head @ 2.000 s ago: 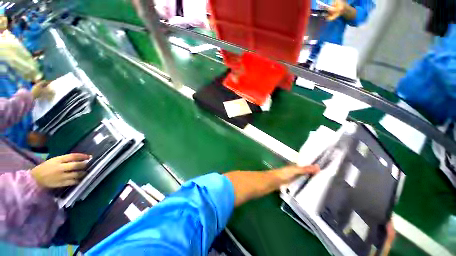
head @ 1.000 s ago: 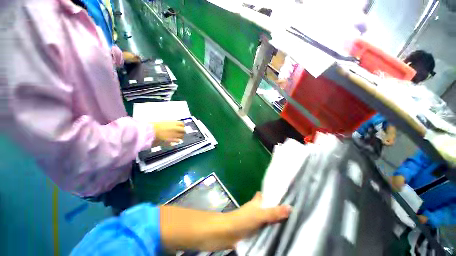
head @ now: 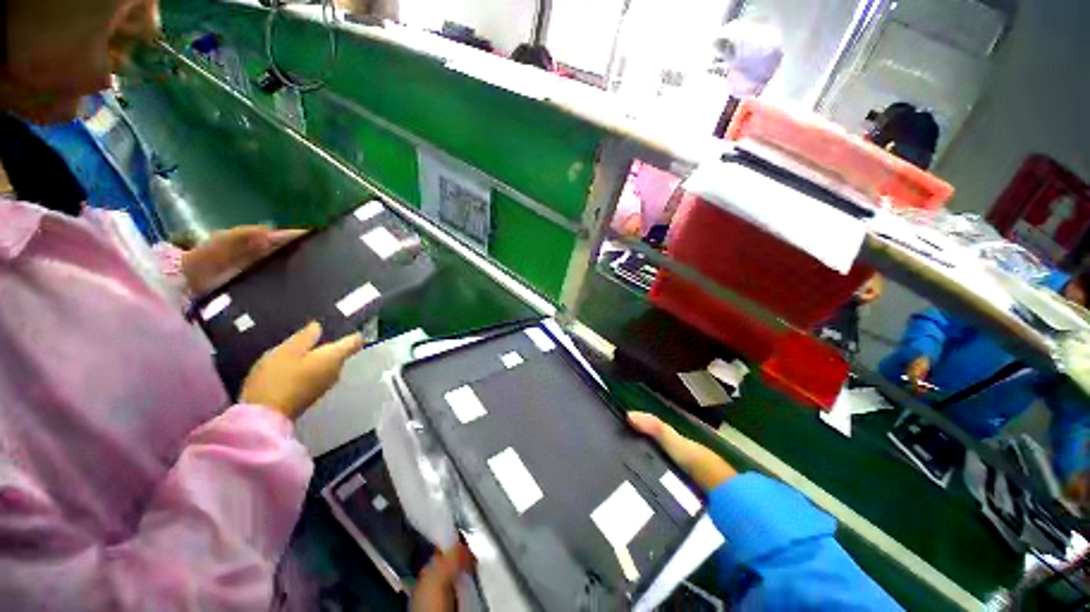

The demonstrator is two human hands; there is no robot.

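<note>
A stack of dark tablet back covers (head: 550,436) with white sheets sticking out is tilted up in front of me. The top cover shows its matte black inner face with several white patches and a raised rim. My right hand (head: 679,452) grips its right edge, thumb on the rim. My left hand (head: 442,580) holds its lower left edge, partly cut off by the picture's bottom. Another dark cover (head: 380,508) lies on the green bench, partly hidden by the stack.
On the left, a person in a pink smock holds a dark cover (head: 305,281) above a white sheet (head: 359,395). A metal rail and shelf frame (head: 586,233) run along the bench. Beyond are a red bin (head: 765,257), a tan card (head: 705,386) and people in blue.
I have swung the stack left, close beside the pink-sleeved person. My right hand now shows on its right edge. That person has lifted a cover from the pile.
</note>
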